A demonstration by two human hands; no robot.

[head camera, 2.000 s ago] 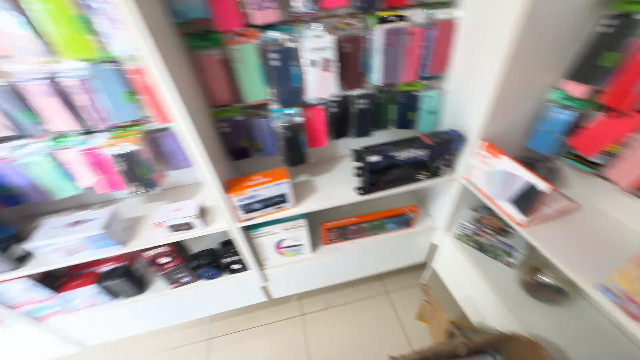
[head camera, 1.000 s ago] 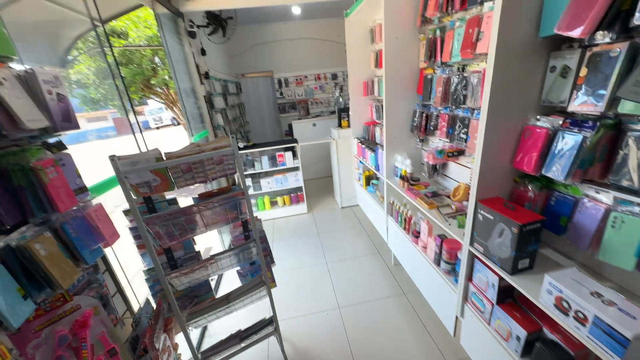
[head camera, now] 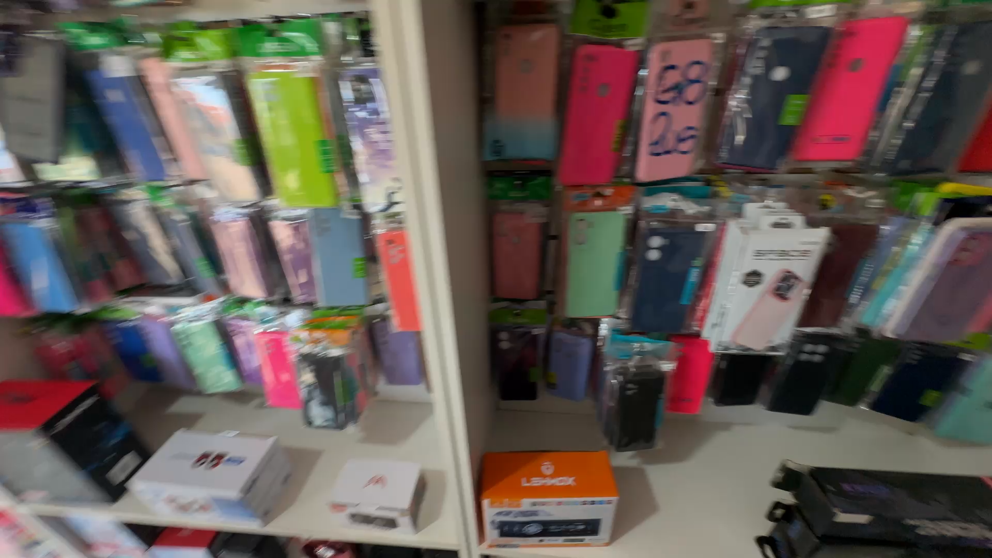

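Note:
Neither my left hand nor my right hand shows in the head view. Packaged phone cases hang in rows on both sides of a white upright panel, among them a lime green case, a hot pink case and a mint green case. A white boxed phone case hangs at the right. Below, an orange and white box stands on the right shelf, and a small white box on the left one.
The white upright panel divides the shelving. A larger white box and a red and black box stand on the left shelf. Black boxes lie at the lower right. The picture is partly blurred.
The view has swung from the aisle and newspaper rack to the phone-case shelves, nearer than two seconds ago. No hand shows in any frame.

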